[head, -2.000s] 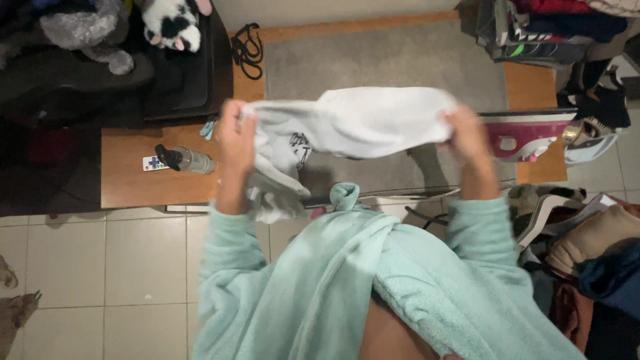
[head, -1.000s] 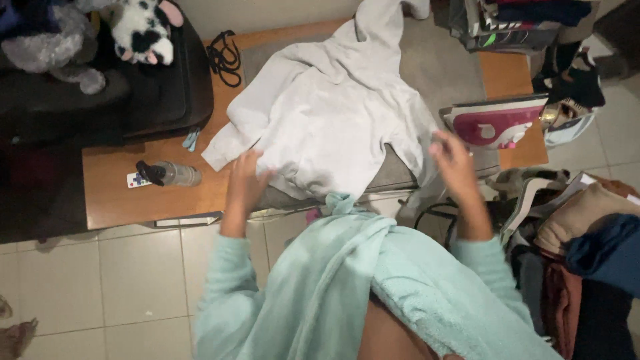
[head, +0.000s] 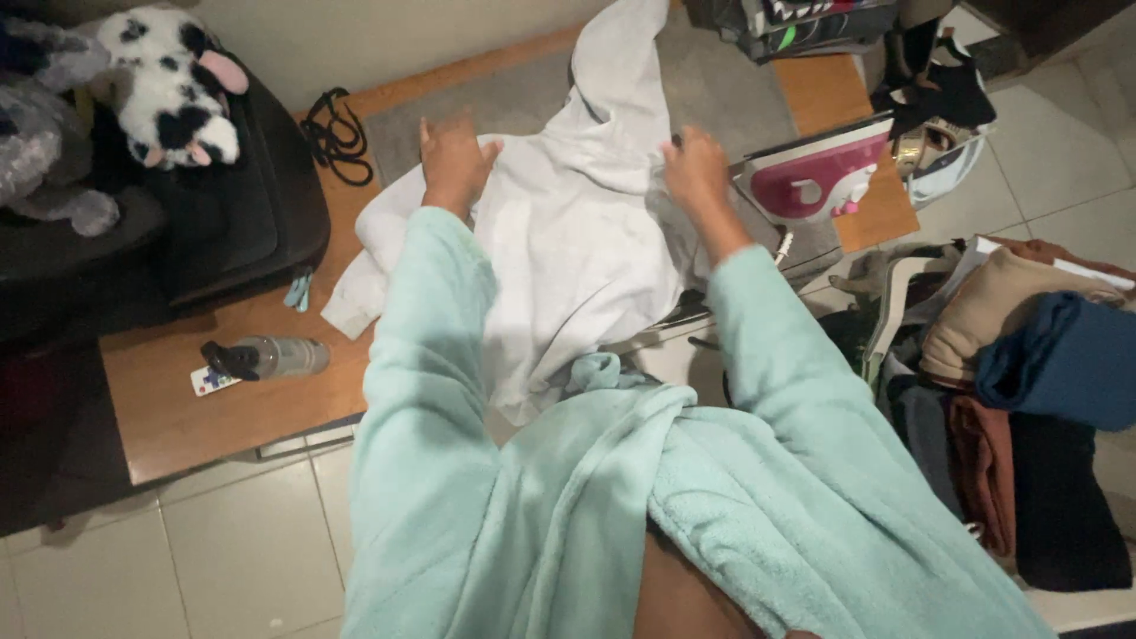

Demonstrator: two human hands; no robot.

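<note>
A white hooded sweatshirt (head: 577,240) lies spread and wrinkled over a grey cloth (head: 710,80) on a low wooden table (head: 240,408). At the garment's left shoulder area is my left hand (head: 455,164), its thumb and fingers apart. My right hand (head: 701,182) is at the garment's right side with its fingers bent; whether they pinch the fabric cannot be made out. The upper part of the sweatshirt reaches toward the wall, and its lower edge hangs near my robe (head: 550,461). A pink and white clothes iron (head: 815,177) stands to the right of my right hand.
On the table's left are a spray bottle (head: 288,357), a light-blue clothespin (head: 299,291) and a coiled black cord (head: 337,138). A black suitcase (head: 266,195) holds plush toys (head: 182,93). Folded clothes (head: 1056,355) are piled at right, more (head: 816,27) at the back.
The white garment was held up bunched between both hands two seconds ago; it now lies spread on the table. Both hands have since moved farther up, toward the wall.
</note>
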